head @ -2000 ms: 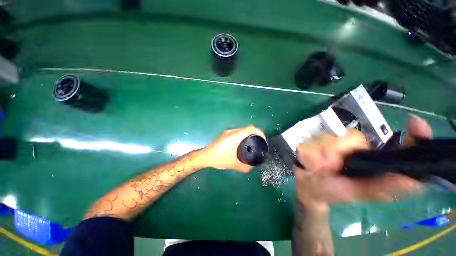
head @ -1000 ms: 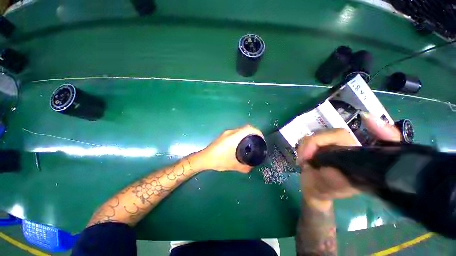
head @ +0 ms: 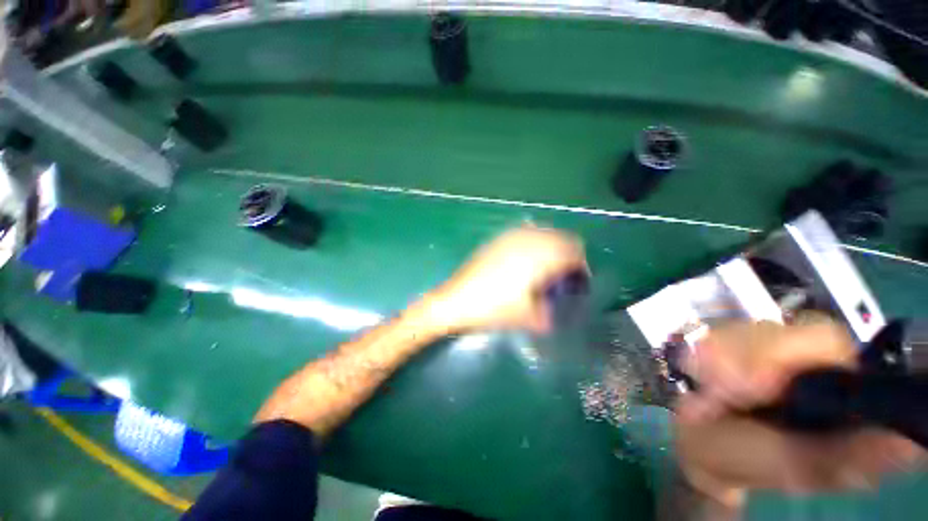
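My left hand (head: 514, 277) is closed around a black cylindrical housing (head: 566, 295), blurred, above the green surface. My right hand (head: 773, 402) grips the black electric screwdriver (head: 850, 399) at the right, strongly blurred; its tip cannot be made out. The white-grey screw feeder (head: 702, 300) stands at an angle just beyond my right hand, which partly hides it. A loose screw pile (head: 607, 395) glitters on the green surface between my hands.
Waiting units stand beyond a thin white line (head: 488, 201), one at right (head: 646, 163) and one at the back (head: 449, 49). Another stands at left (head: 280, 216). A black cylinder (head: 115, 292) and a blue box (head: 73, 244) are far left. A blue bin (head: 163, 438) is below.
The view has swung left, bringing the blue box into sight. The housing, seen end-on before, now looks tilted and blurred in my left hand. My right hand still holds the screwdriver.
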